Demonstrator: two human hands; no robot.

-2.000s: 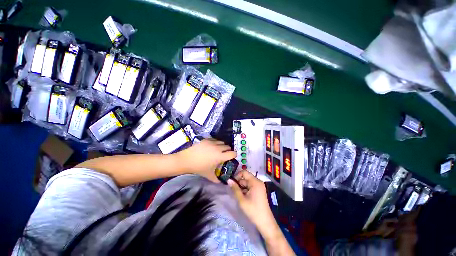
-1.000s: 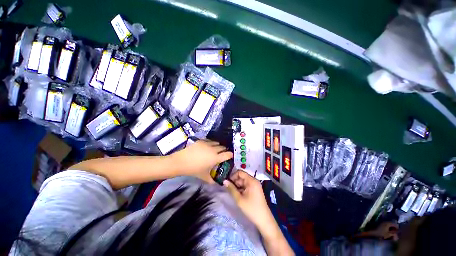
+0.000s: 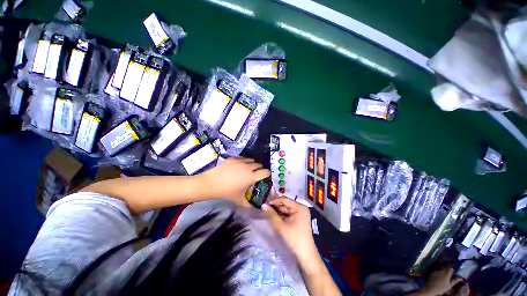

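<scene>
My left hand holds a battery pack, its dark board end and a yellow strip showing; most of the pack is hidden by the hand. My right hand is at the board end with fingertips pinched together. A test lead between them is too small to make out. The white tester stands just beyond my hands, with glowing red number displays and a column of green and red dots.
Many battery packs lie on clear plastic bags at the left. More packs sit on the green conveyor belt. Bagged packs stand right of the tester. Cartons are at lower left. Another person's hand is at lower right. White cloth hangs opposite.
The packs on the belt have moved to the right. My hands stay near the tester with the pack, shifting only slightly. The other person's hand has come into view at lower right.
</scene>
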